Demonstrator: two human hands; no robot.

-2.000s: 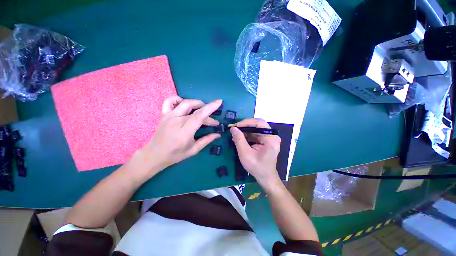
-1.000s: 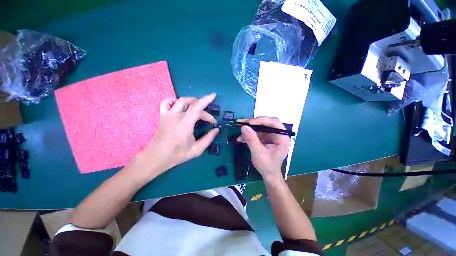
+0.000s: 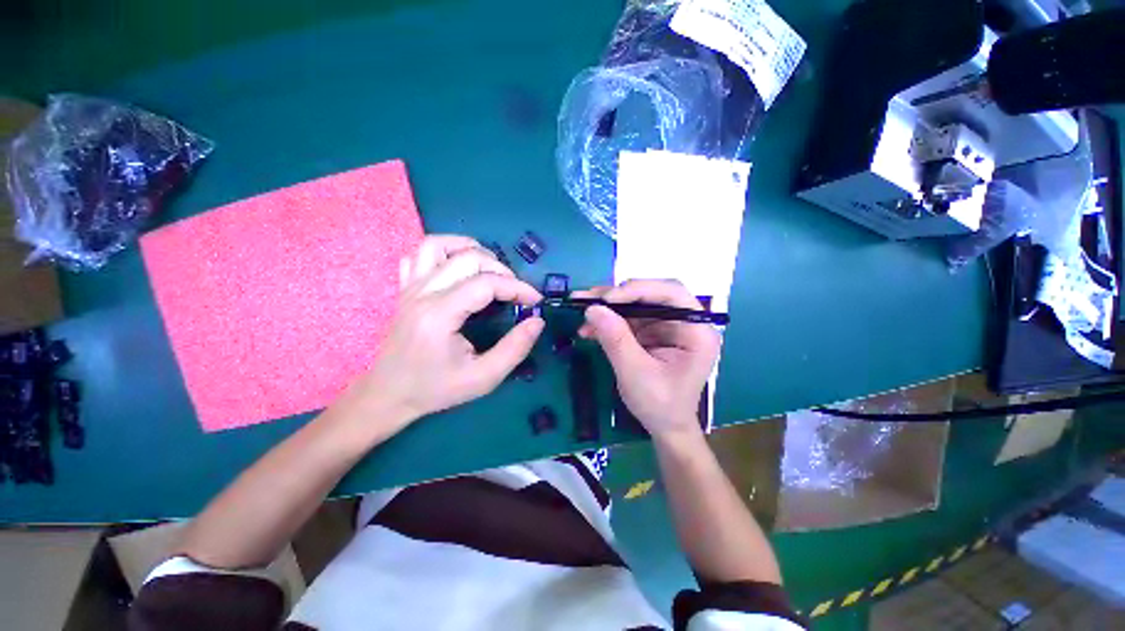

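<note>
My left hand (image 3: 450,327) is bare and holds a small black housing (image 3: 528,311) between thumb and index finger. My right hand (image 3: 654,345) grips a slim black pen-like tool (image 3: 666,312), its tip pointing left and meeting the housing at my left fingertips. Several loose black housings lie near the hands, one just above the tool tip (image 3: 556,285), one farther up (image 3: 529,247) and one nearer me (image 3: 543,420). A black sheet (image 3: 585,401) lies partly under my right hand. White paper (image 3: 681,222) lies beyond that hand.
A pink foam sheet (image 3: 284,296) lies left of the work. Clear bags are at far left (image 3: 99,179) and beyond the paper (image 3: 666,105). Dark housings (image 3: 37,407) are heaped at the left edge. A black and white machine (image 3: 919,148) stands upper right, beside a black tray (image 3: 1036,333).
My left thumb and index finger have closed on the small housing. The tool has swung to a flatter angle, and its tip is now at that housing. The whole view has shifted slightly.
</note>
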